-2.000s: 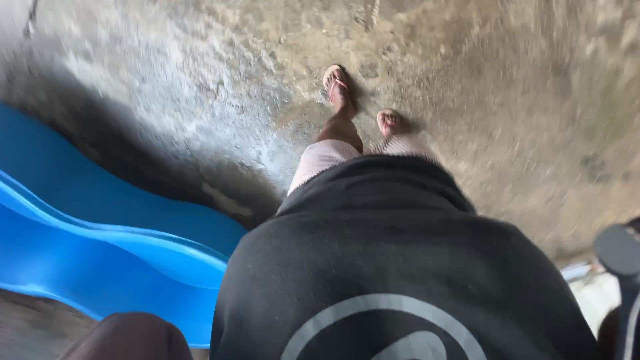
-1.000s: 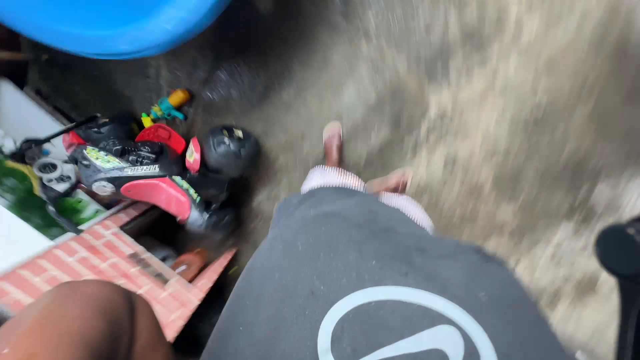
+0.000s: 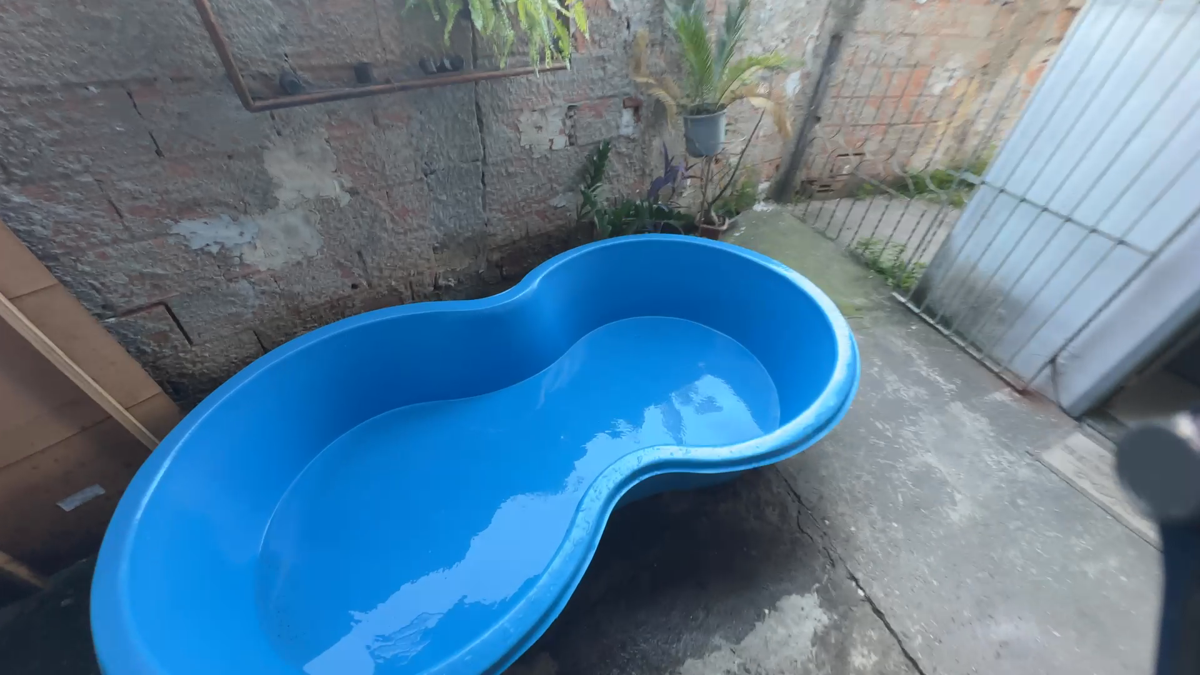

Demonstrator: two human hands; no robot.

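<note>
Neither my left hand nor my right hand shows in the head view, so what they hold or touch cannot be seen. A blue figure-eight-shaped plastic pool [image 3: 647,459] fills the middle and lower left. Shallow water [image 3: 487,487] on its floor reflects light. A blurred dark rod with a rounded head [image 3: 1158,469] stands close to the camera at the right edge; what it belongs to cannot be told.
A worn brick wall [image 3: 375,187] with a rusty pipe [image 3: 375,91] runs behind the pool. A potted palm [image 3: 705,131] hangs near the corner. A metal gate [image 3: 1078,206] stands at right, brown boards [image 3: 75,375] at left. The concrete floor [image 3: 937,469] has a crack.
The view has swung up and away from my feet and dark shirt to the pool and wall. The toys and brick-patterned surface seen one second ago are out of view.
</note>
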